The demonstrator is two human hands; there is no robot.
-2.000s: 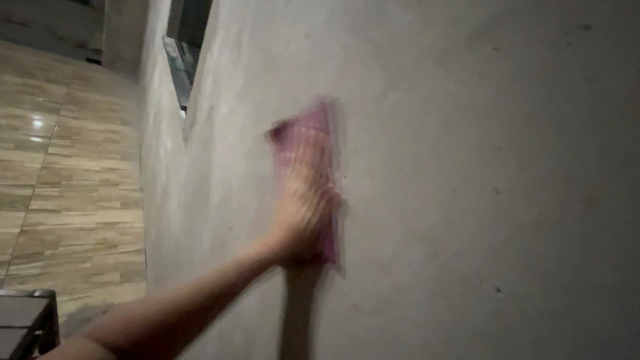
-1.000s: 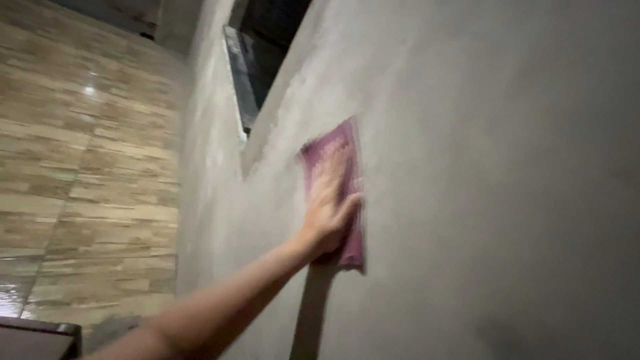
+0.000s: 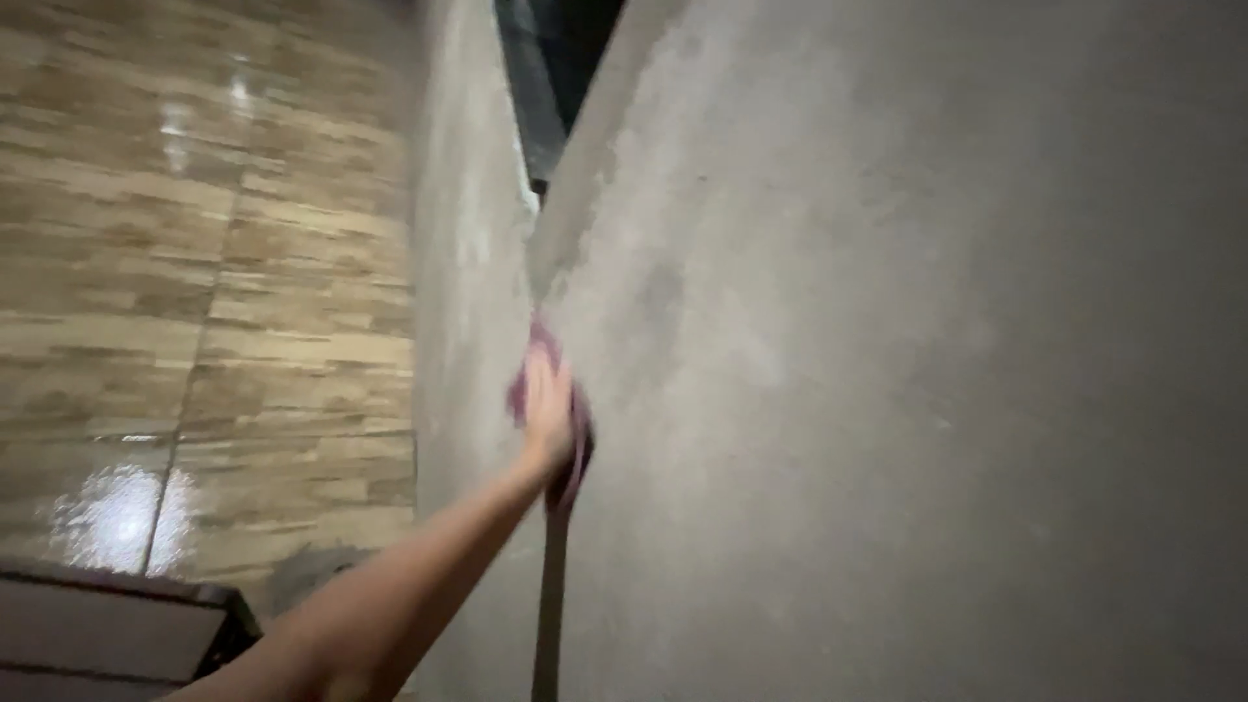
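My left hand [image 3: 548, 414] presses a thin pinkish-purple sheet [image 3: 582, 444], cloth or abrasive paper, against the grey plastered wall [image 3: 877, 390]. The fingers lie along the sheet and point up the view; its ends show past the fingertips and below the palm. The hand is just under the pointed lower corner of a dark recessed opening [image 3: 551, 78], where two wall faces meet. Blur hides the sheet's texture. A dark shadow of the arm falls on the wall beneath the hand. My right hand is out of view.
Shiny wood-patterned floor tiles [image 3: 302, 341] run along the left, beside the wall. A dark-edged piece of furniture with a pale panel [image 3: 107, 629] stands at the lower left. Near it on the floor is a grey, rough-edged thing [image 3: 312, 575], partly behind my forearm.
My left hand has moved with the sheet along the wall, from the broad face to the edge below the opening's corner. The view has shifted, with more floor showing.
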